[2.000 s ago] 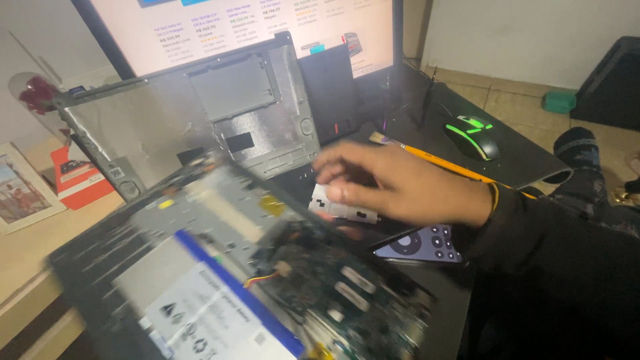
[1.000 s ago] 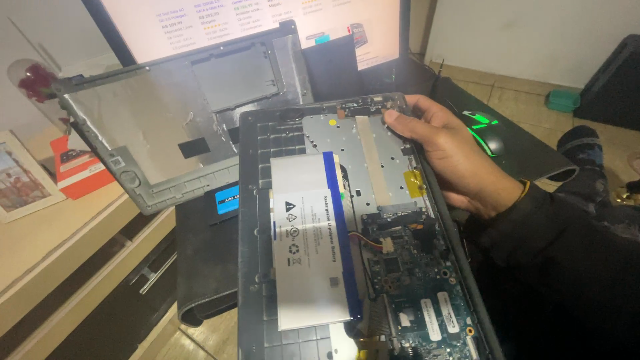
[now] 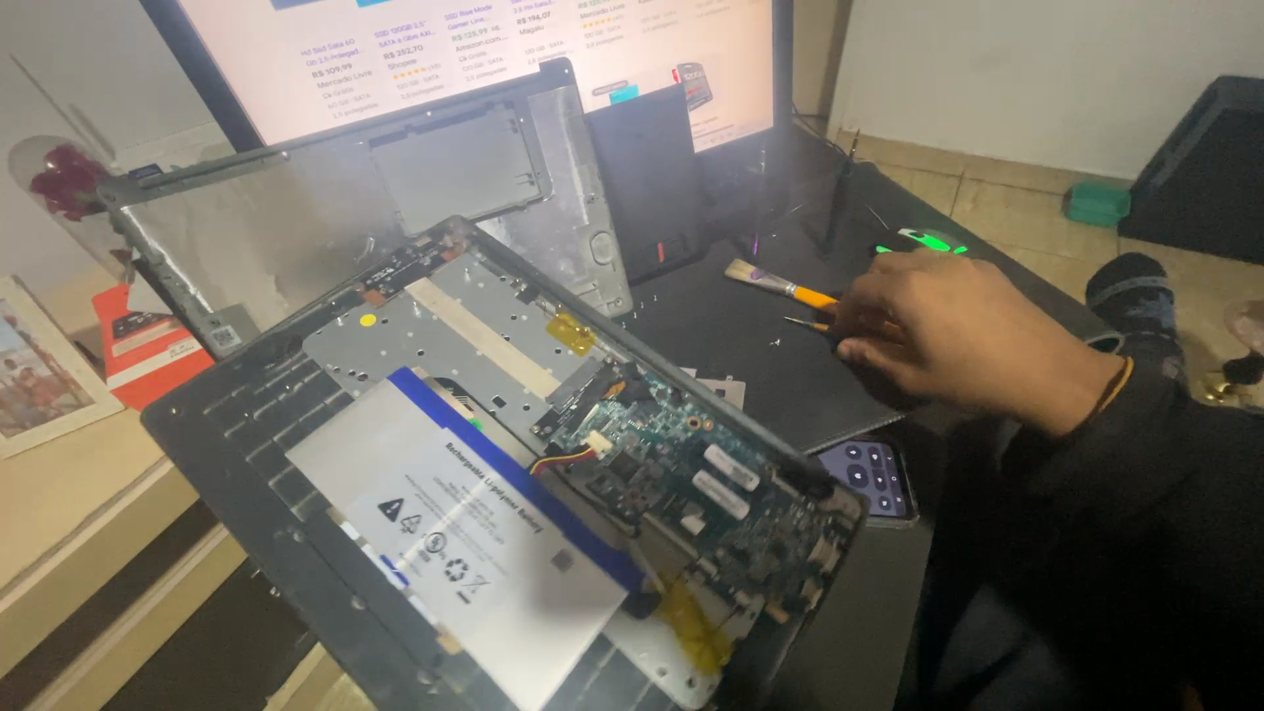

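Note:
My right hand [image 3: 963, 336] is at the right of the view, its fingers closed around the handle of a thin tool with a narrow tip [image 3: 805, 323], perhaps a small screwdriver or brush. Just beyond the fingers lies a flat paintbrush [image 3: 780, 284] with an orange handle; whether the fingers touch it I cannot tell. An opened laptop body [image 3: 237, 420] fills the lower middle, tilted, with a white and blue battery [image 3: 464, 543], a green circuit board [image 3: 711, 464] and a metal plate. My left hand does not show. The laptop's bottom cover [image 3: 286, 237] leans behind it.
A lit monitor [image 3: 494, 59] stands at the back, with a dark flat case [image 3: 647, 188] before it. Small screws [image 3: 775, 342] lie on the black desk mat. A phone [image 3: 869, 479] rests near my sleeve, a mouse [image 3: 923, 240] beyond my hand, a framed photo [image 3: 44, 375] at left.
My right hand has let go of the laptop body's edge and moved to the tools on the mat. The laptop body has turned and now slants across the view.

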